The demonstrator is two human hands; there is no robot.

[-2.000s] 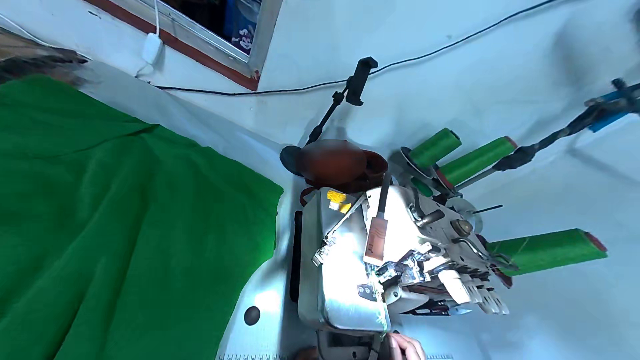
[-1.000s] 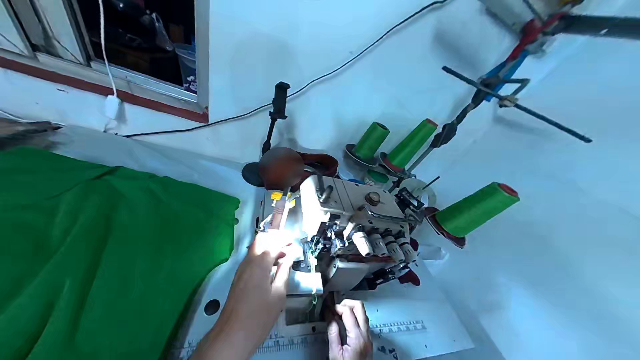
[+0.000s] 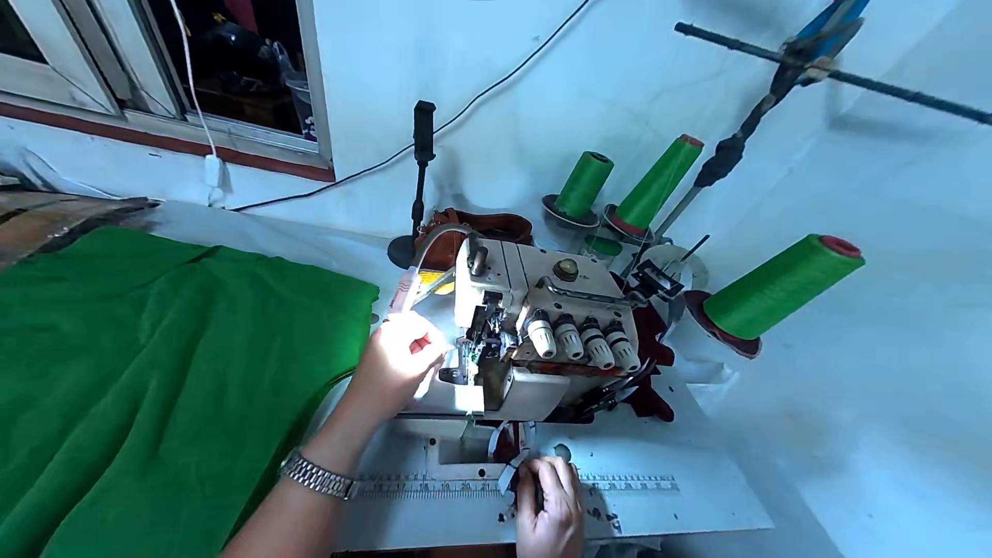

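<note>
An overlock sewing machine (image 3: 542, 310) stands on a white table (image 3: 697, 480) with a printed ruler scale. My left hand (image 3: 403, 353), a metal-banded watch (image 3: 316, 474) on its wrist, is at the machine's left side under the bright lamp, thumb and fingertips close together; glare hides whether they pinch anything. Low in front of the machine, my right hand (image 3: 549, 496) rests with curled fingers by a pale strip (image 3: 508, 474) at the table's front part; its grip is not clear. Green fabric (image 3: 186, 372) spreads over the left side.
Green thread cones (image 3: 783, 287) stand behind and right of the machine, near a thread stand pole (image 3: 744, 132). A black phone-holder stand (image 3: 423, 147) and a brown leather item (image 3: 496, 227) are behind it. Dark red cloth (image 3: 651, 364) lies at its right. A window (image 3: 232, 70) is upper left.
Two seconds ago only fingers showed at the bottom edge; both hands are now in view at the machine. Since one second ago they have stayed in about the same places. The view has shifted.
</note>
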